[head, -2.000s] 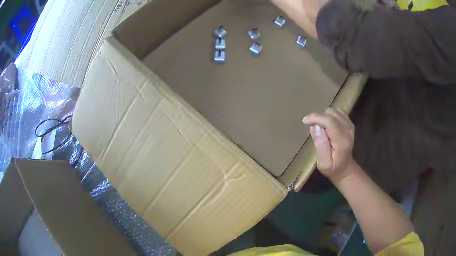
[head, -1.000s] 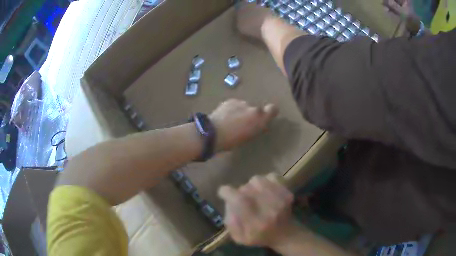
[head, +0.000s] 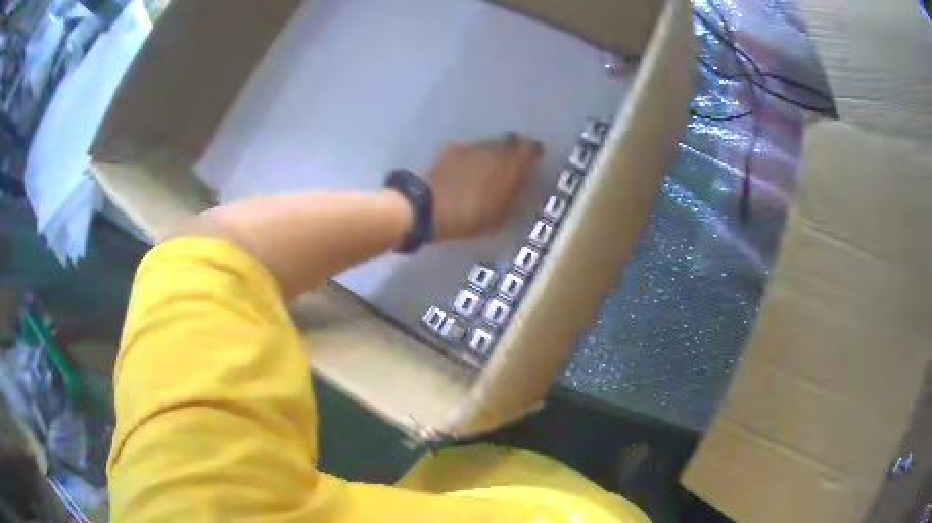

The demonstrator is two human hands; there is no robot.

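My left hand, with a dark wristband, is over the white sheet inside the smaller carton. It is blurred, with dark spots at its fingertips, and I cannot tell if it holds a part. Silvery metal parts with dark faces stand in a row along the carton's right wall. A shorter row stands beside its near end. My right hand is not in view.
Bubble wrap lies right of the carton, with a black cable at its far end. A creased carton flap is at the right, with a small shiny part near its edge. Thin white sheets are at the left.
The view has swung from the larger carton to the smaller one. My left hand is now over the white sheet. My right hand and the other person's arm have left the picture.
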